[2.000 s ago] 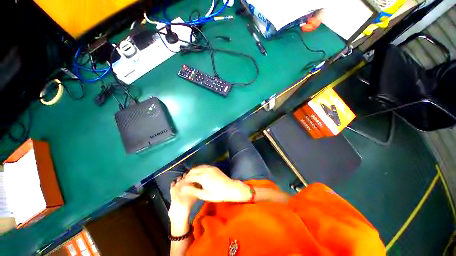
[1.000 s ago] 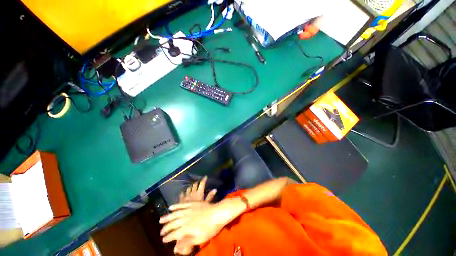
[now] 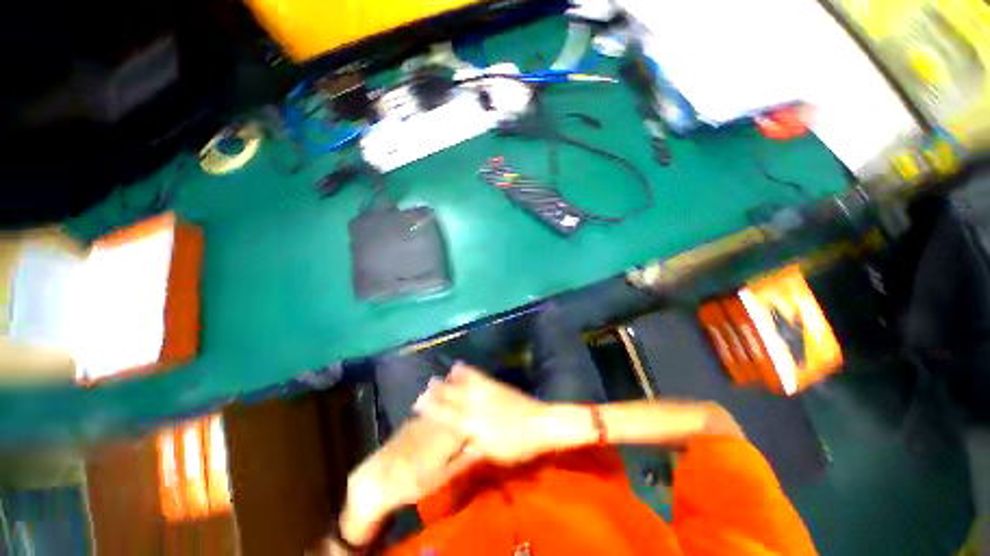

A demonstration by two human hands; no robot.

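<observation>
My left hand [image 3: 400, 472] and my right hand [image 3: 497, 417] are together in front of my body, below the bench edge. They touch and overlap and are blurred; nothing shows in them, but their inner sides and finger positions are unclear. The black set-top box [image 3: 398, 255] lies flat on the green bench [image 3: 277, 299], with dark leads at its back. The black remote [image 3: 530, 198] lies to its right. An open orange retail box [image 3: 183, 295] with a white inside stands at the bench's left.
A white power strip [image 3: 440, 127], cables and a tape roll [image 3: 230, 149] lie behind. An orange box [image 3: 776, 331] sits on a dark surface [image 3: 722, 396] at right. A brown carton [image 3: 266, 467] with orange boxes is below the bench. A reddish thing [image 3: 784, 121] is by the white pile.
The view has swung, so the bench things appear shifted right. My hands went from clasped to spread and overlapping, and are now together again. The set-top box and remote keep their places on the bench.
</observation>
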